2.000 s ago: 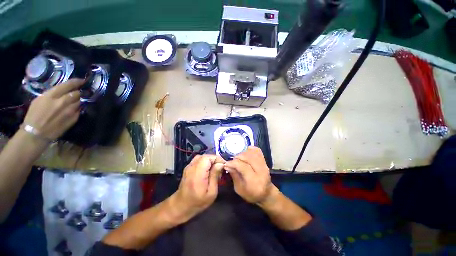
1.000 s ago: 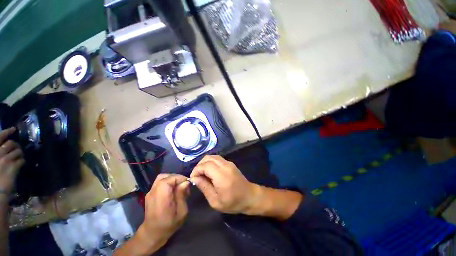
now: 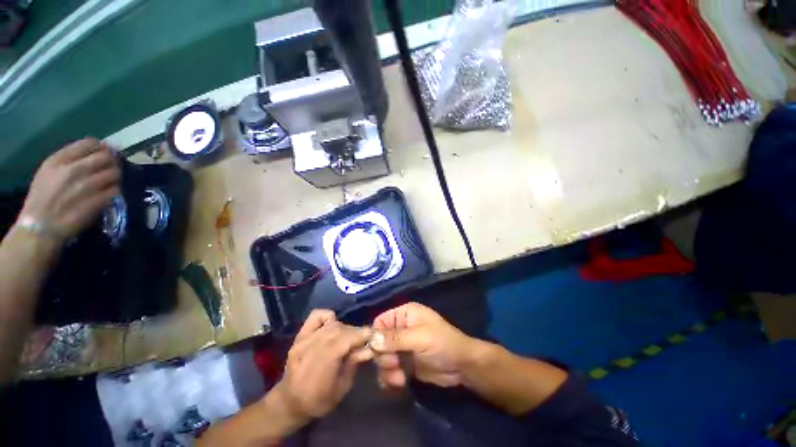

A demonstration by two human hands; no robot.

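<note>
A black speaker cabinet shell [image 3: 292, 301] lies on the bench edge in front of me, tilted in view. A silvery speaker driver [image 3: 364, 251] sits in its right part, and a thin red wire [image 3: 288, 285] runs to it from the left. My left hand [image 3: 327, 362] and my right hand [image 3: 423, 346] meet fingertip to fingertip just below the shell's near edge. They pinch something tiny and pale between them, too small to make out.
A screw feeder [image 3: 340, 157] stands behind the shell, with a black tool and cable [image 3: 428, 140] over it. Two loose drivers [image 3: 194, 131] stand left of it. A bag of screws [image 3: 471, 92] and red wire bundle [image 3: 698, 61] lie right. Another person's arm [image 3: 61, 196] reaches over stacked shells [image 3: 148, 271].
Since one second ago the view has shifted, so the bench things appear lower and further right. My hands stay together, with the right fingers more spread. The other person's hand has come further into view.
</note>
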